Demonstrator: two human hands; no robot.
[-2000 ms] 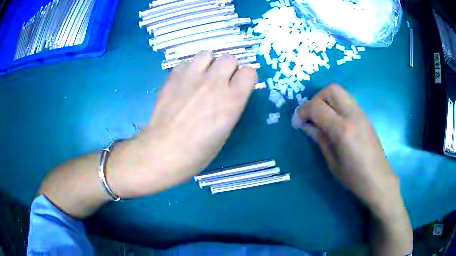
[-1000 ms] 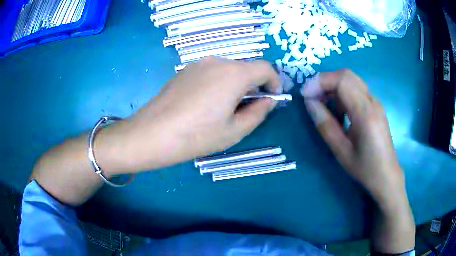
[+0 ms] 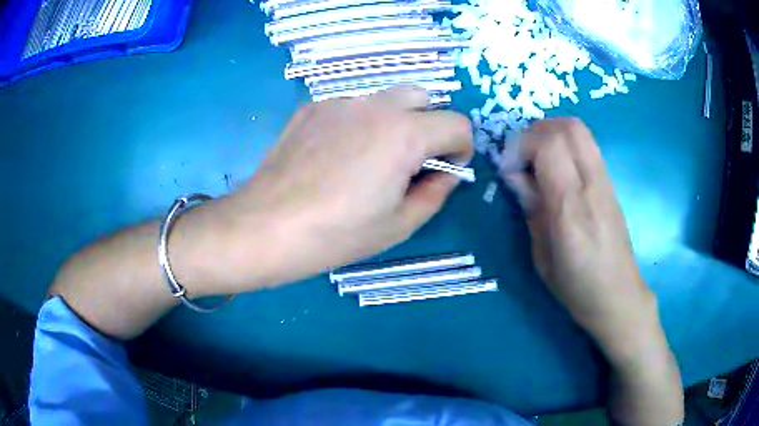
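Note:
My left hand (image 3: 358, 179) is shut on a silver metal rod (image 3: 449, 170), whose end sticks out between thumb and forefinger. My right hand (image 3: 570, 195) is at the near edge of the heap of small white plastic caps (image 3: 520, 62), with pale coverings on its thumb and fingertip. Its fingertips are blurred, so I cannot tell whether they hold a cap. One loose cap (image 3: 489, 192) lies between the hands. Three rods (image 3: 416, 280) lie side by side nearer my body. Rows of rods (image 3: 366, 42) lie beyond my left hand.
A blue tray (image 3: 179, 25) with rods stands at the far left. A clear plastic bag (image 3: 657, 33) of white pieces lies behind the heap. A thin strip (image 3: 707, 79) lies right of the bag. A black tray (image 3: 736, 179) with a label stands at the right edge.
My left hand has come from the rod rows and now holds a rod. My right hand has moved from beside the heap's near edge closer to it. The three near rods still lie there.

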